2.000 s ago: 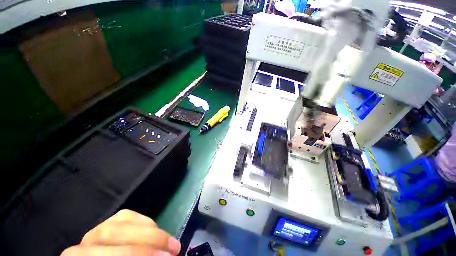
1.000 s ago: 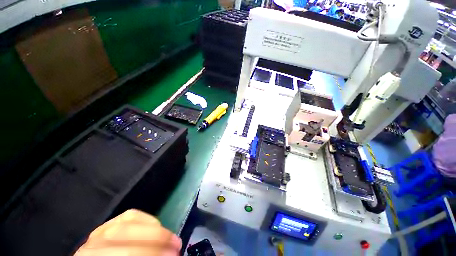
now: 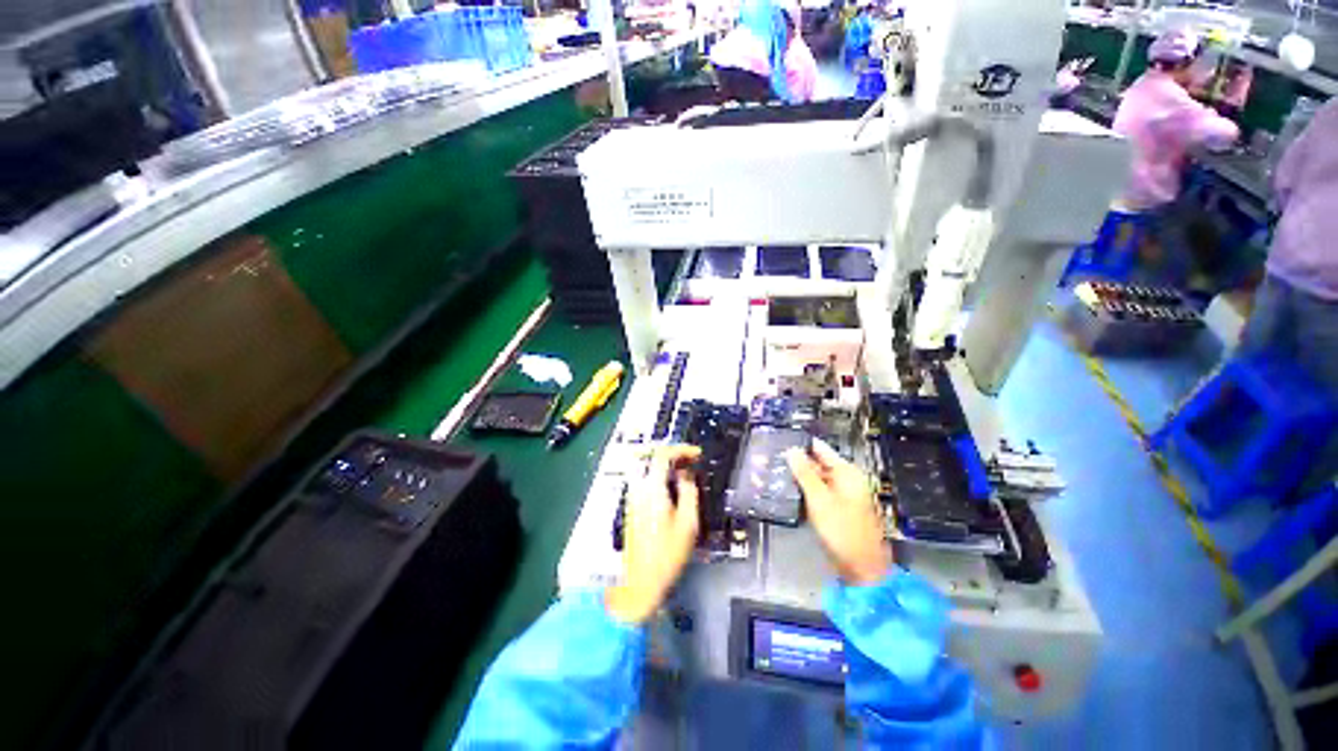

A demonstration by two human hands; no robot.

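A black phone body (image 3: 769, 477) is held by my right hand (image 3: 841, 509) at its right edge, just right of the left fixture (image 3: 715, 455) on the white screwdriving machine. My left hand (image 3: 659, 531) is at the left side of the left fixture, fingers bent at its edge; whether it grips anything is unclear. The right fixture (image 3: 930, 467) stands under the screwdriver head (image 3: 954, 279). A phone body (image 3: 385, 487) lies in the far end of the black foam tray (image 3: 250, 616).
A yellow screwdriver (image 3: 590, 404), a small dark tray (image 3: 515, 412) and a white scrap (image 3: 545, 370) lie on the green bench. Black trays (image 3: 565, 228) are stacked behind. The control screen (image 3: 794, 647) is below my hands. People in pink and blue smocks are beyond.
The view has turned and moved towards the machine. Both hands are now at the left fixture, and a phone body is in my right hand. The screwdriver head stands over the right fixture.
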